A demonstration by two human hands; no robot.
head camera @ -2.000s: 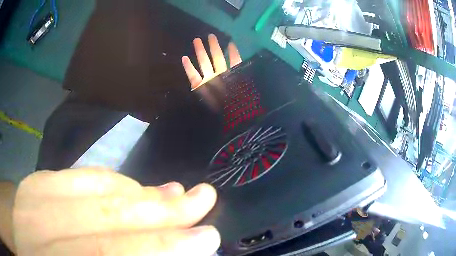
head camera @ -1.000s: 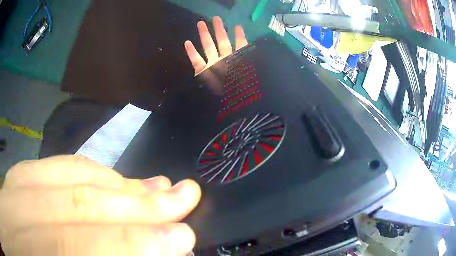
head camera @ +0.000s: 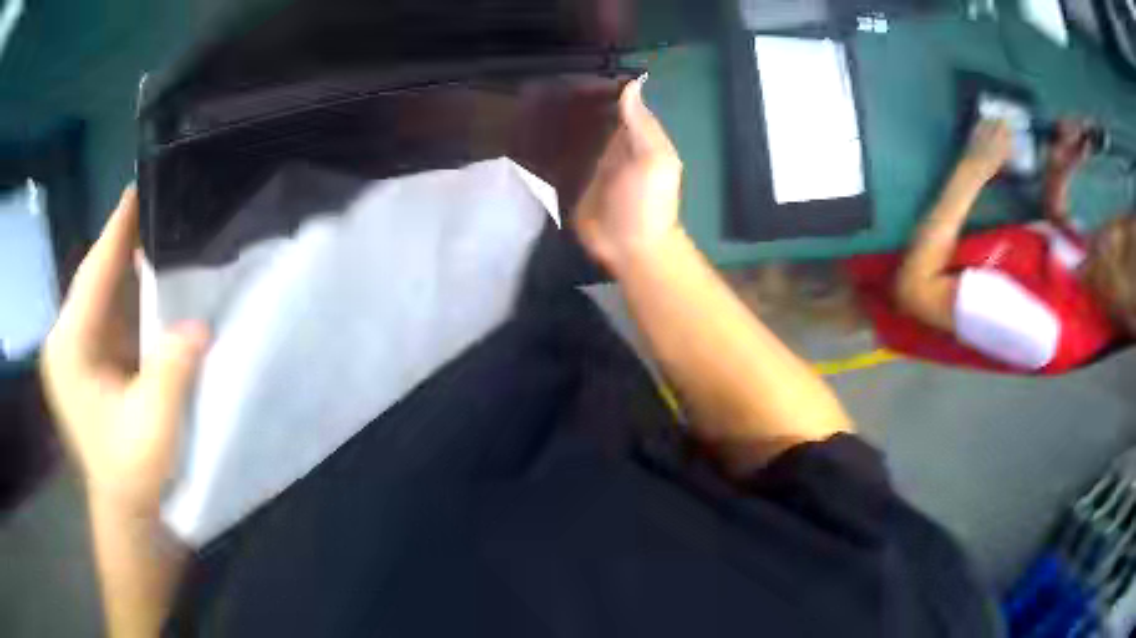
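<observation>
A dark laptop (head camera: 374, 125) is held up in front of my body, its thin edges towards me. A white-grey protective sheet (head camera: 349, 299) hangs out of it towards my chest. My left hand (head camera: 137, 361) grips the laptop's left side, with the thumb against the sheet. My right hand (head camera: 633, 187) holds the laptop's right side, thumb up at the corner. The laptop's far part is blurred and dark.
Another person in a red and white shirt (head camera: 1009, 299) handles a device at the right. A black mat with a white-glaring laptop (head camera: 807, 119) lies on the green bench (head camera: 698, 199). A blue rack (head camera: 1053, 598) stands at the lower right; the floor has a yellow line.
The laptop's fan-grille underside no longer shows; its edges and the sheet now face me. My view has turned, and both my hands are now at the laptop's sides.
</observation>
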